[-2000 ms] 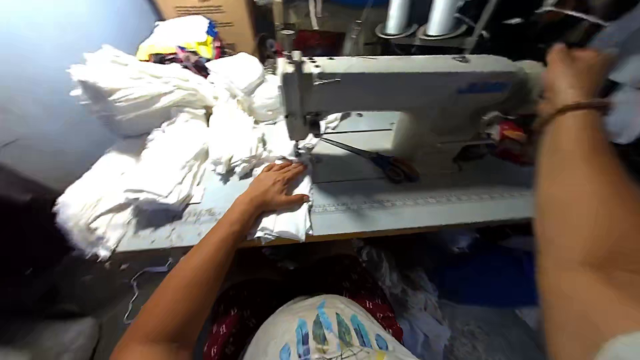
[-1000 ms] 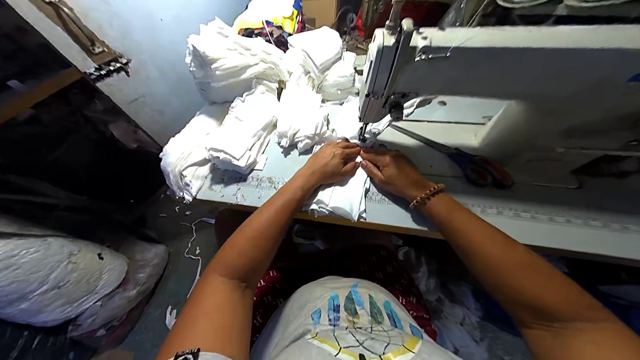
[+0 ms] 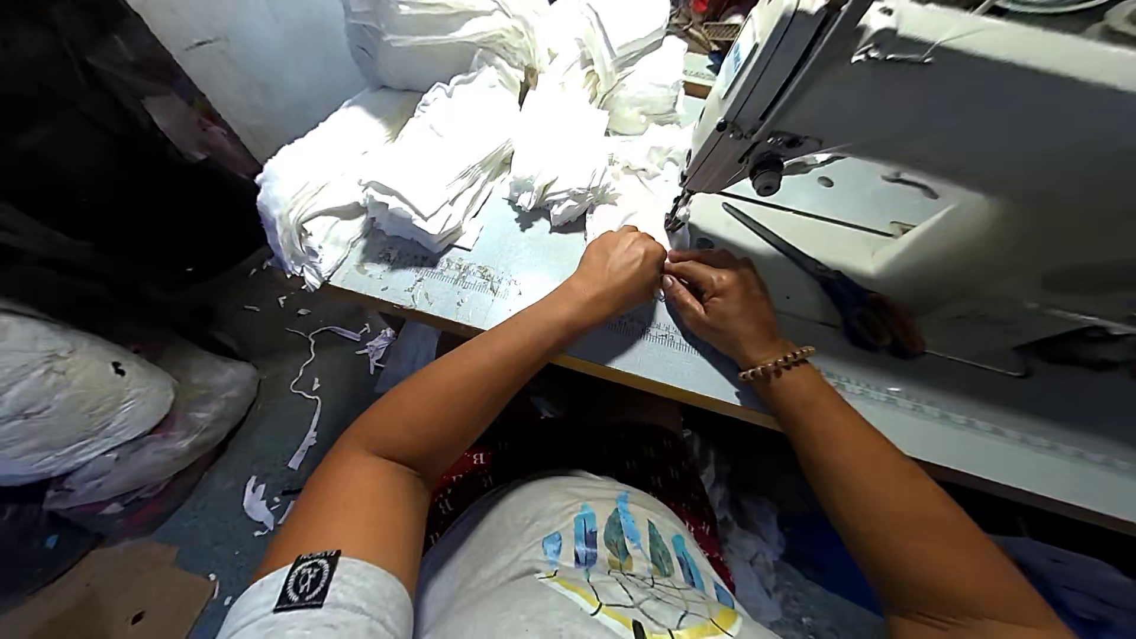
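Observation:
A white industrial sewing machine (image 3: 923, 115) stands on a pale table, its presser foot (image 3: 678, 211) over white fabric (image 3: 632, 200). Just in front of the foot, my left hand (image 3: 624, 271) is closed on the near end of this fabric, which it largely hides. My right hand (image 3: 723, 297), with a beaded bracelet (image 3: 777, 363) at the wrist, pinches the same fabric edge between thumb and fingers, touching the left hand. Dark-handled scissors (image 3: 856, 302) lie on the machine bed to the right, blades toward the needle.
Stacks of white cloth pieces (image 3: 444, 160) cover the table's left and back. A measuring scale (image 3: 976, 417) runs near the table's front edge (image 3: 612, 377). White bundles (image 3: 80, 390) lie on the floor at left, with thread and fabric scraps (image 3: 306, 399) beside them.
My right hand has come from the machine's right end to the fabric by the needle. The fabric that lay flat under my hands is now gathered in them. The view has swung left and closer.

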